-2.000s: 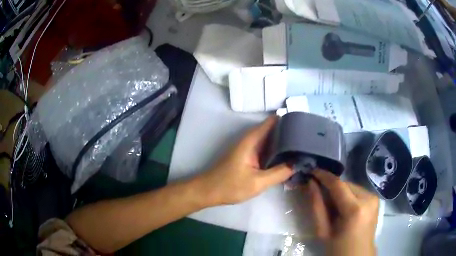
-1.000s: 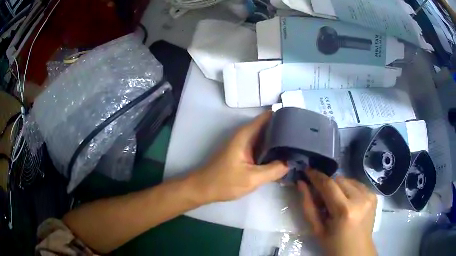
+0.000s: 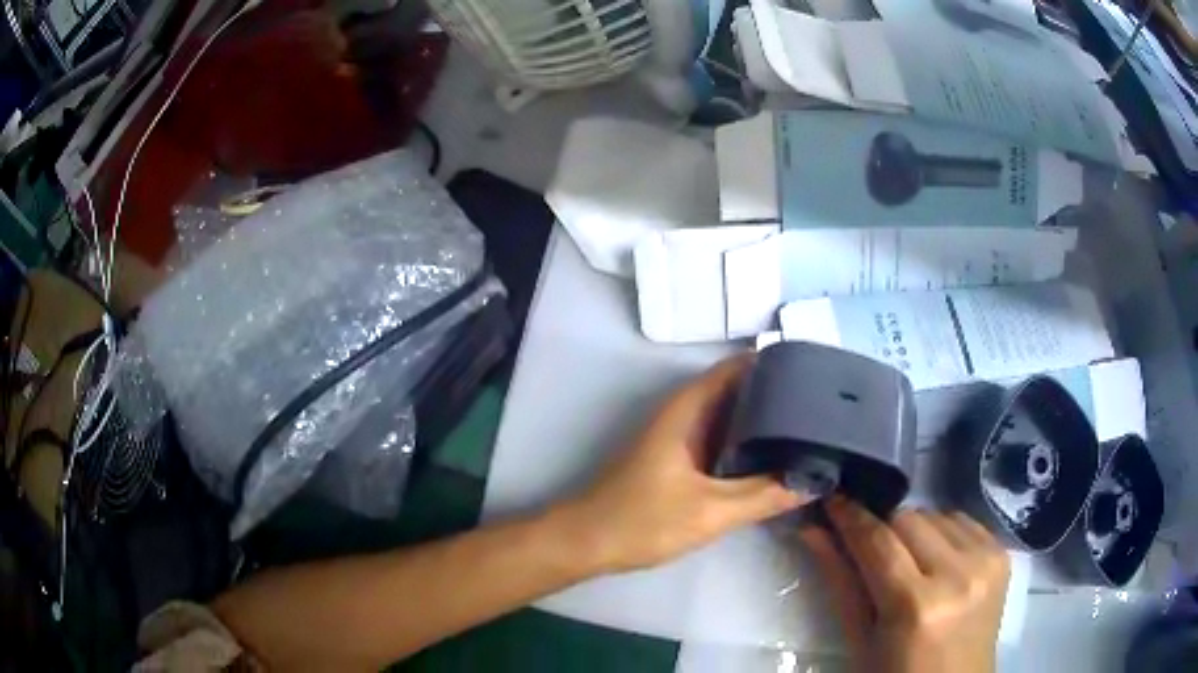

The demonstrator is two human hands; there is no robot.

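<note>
A dark grey base housing [image 3: 828, 401] is held tilted above the white sheet, its open side facing down towards me. My left hand [image 3: 683, 487] grips it at its left side, the thumb at the lower rim near the round central boss [image 3: 812, 476]. My right hand [image 3: 907, 579] is just below the rim, its fingertips pinched together at the boss. Whether they hold a small part is hidden. Two more base housings, one nearer [image 3: 1038, 464] and one farther right [image 3: 1117, 510], stand at the right with their open sides showing bosses and ribs.
Flattened product cartons [image 3: 841, 171] lie behind the housing. A bubble-wrap bag [image 3: 302, 316] with a black strip lies at left, on a green mat [image 3: 460, 427]. A white fan [image 3: 565, 40] stands at the back. White cables [image 3: 112, 250] hang far left. The white sheet [image 3: 558, 381] lies under the work.
The view has tilted up, so more of the fan shows. The boss is more exposed, and the right fingers have moved slightly lower relative to it. The left hand keeps its grip.
</note>
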